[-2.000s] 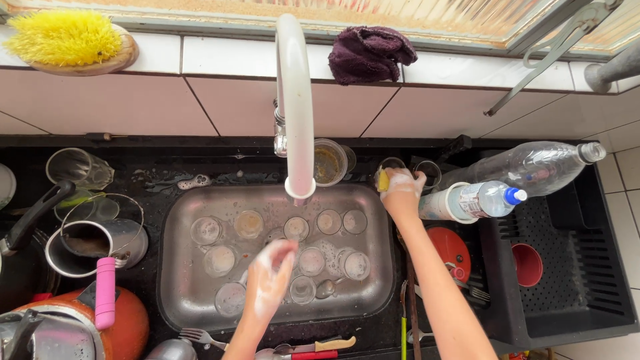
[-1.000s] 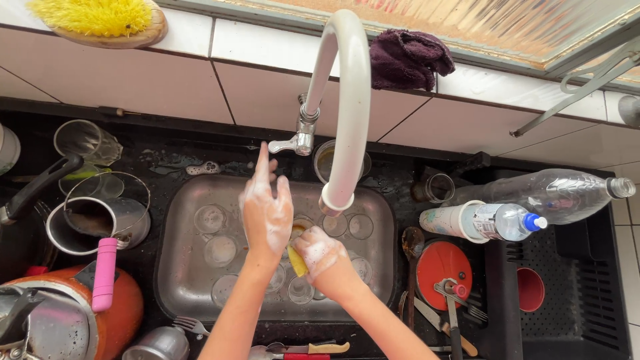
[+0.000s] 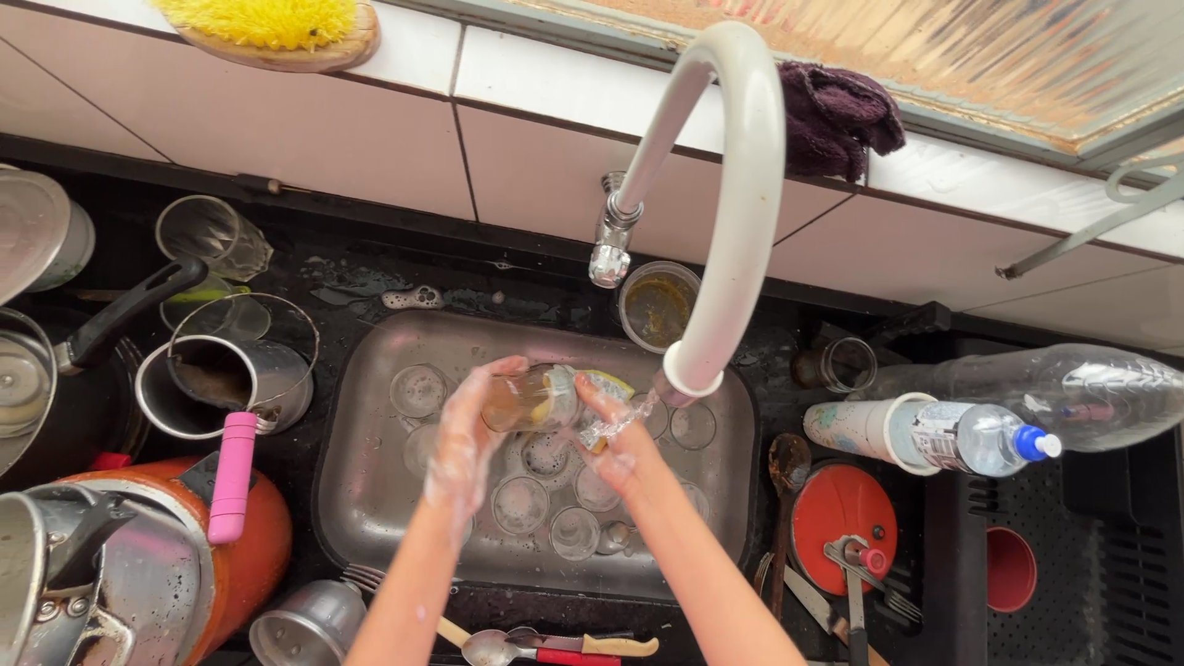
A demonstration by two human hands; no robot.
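Note:
Soapy and wet, my left hand (image 3: 465, 435) grips a small drinking glass (image 3: 525, 400) by its base, tilted on its side above the metal sink basin (image 3: 370, 527). My right hand (image 3: 618, 430) holds a yellow sponge (image 3: 606, 381) against the glass's mouth. Water from the white curved faucet (image 3: 758, 185) runs over my right hand. Several more small glasses (image 3: 520, 504) stand in the basin below, partly hidden by my hands. The chrome tap handle (image 3: 610, 264) is behind the basin.
Pots, a metal mug (image 3: 296, 398) and an orange pressure cooker (image 3: 250, 546) crowd the left. Cutlery (image 3: 555, 646) lies in front of the basin. At right are plastic bottles (image 3: 990, 439), a red lid (image 3: 844, 527) and a black dish rack (image 3: 953, 555). A cloudy container (image 3: 659, 305) stands behind the basin.
My left hand has moved down from near the tap handle and now holds a glass. Water now runs from the faucet. My right hand remains over the basin with the sponge.

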